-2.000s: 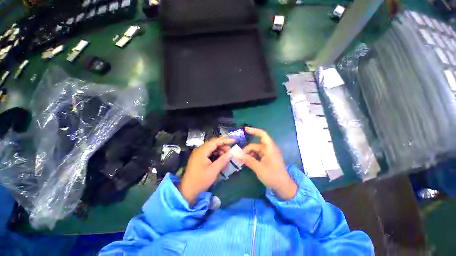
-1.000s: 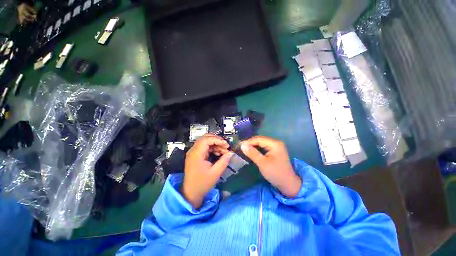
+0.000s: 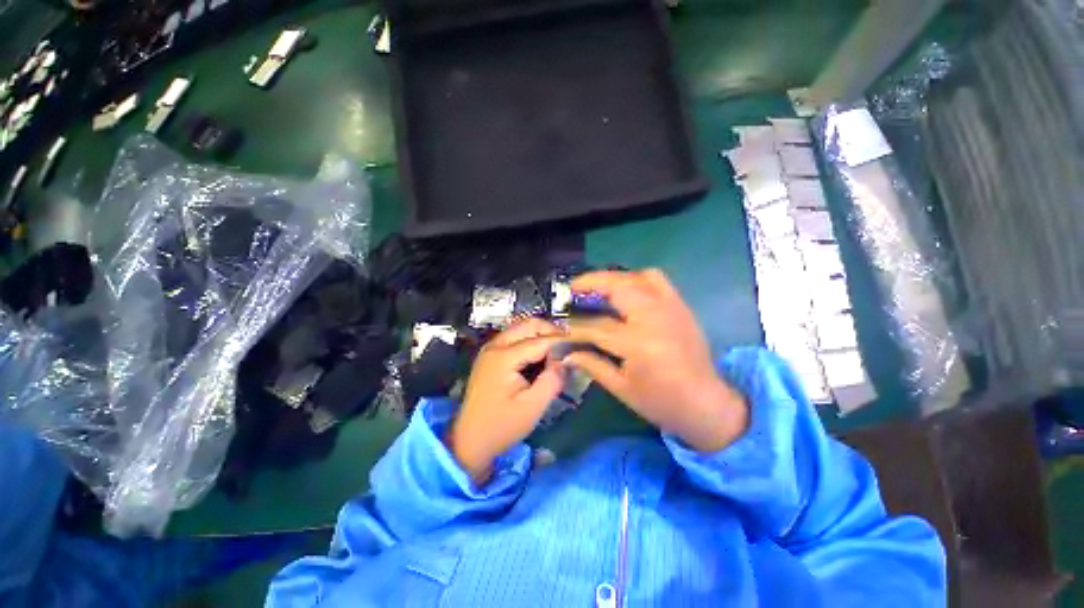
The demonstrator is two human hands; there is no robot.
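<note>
My left hand (image 3: 509,386) and my right hand (image 3: 661,352) meet in front of my chest, fingertips close together. A small dark part (image 3: 575,349) shows between the fingers, mostly hidden by them. A pale piece (image 3: 575,386) shows just below the fingertips. A heap of small black parts (image 3: 327,344) lies left of my hands, with pale squares (image 3: 491,305) among them. Overlapping pale squares (image 3: 794,261) form a long column to the right.
A clear plastic bag (image 3: 178,344) holds black parts at left. A black tray (image 3: 547,131) lies beyond my hands. A clear sleeve (image 3: 897,261) and translucent stacked trays (image 3: 1010,214) stand at right. A cardboard box (image 3: 951,499) is below the bench. Pale-and-dark pieces (image 3: 276,57) lie at upper left.
My right hand has turned further over the fingertips, covering more of the work. The purple-blue piece seen beyond my hands before no longer shows. The view has shifted slightly.
</note>
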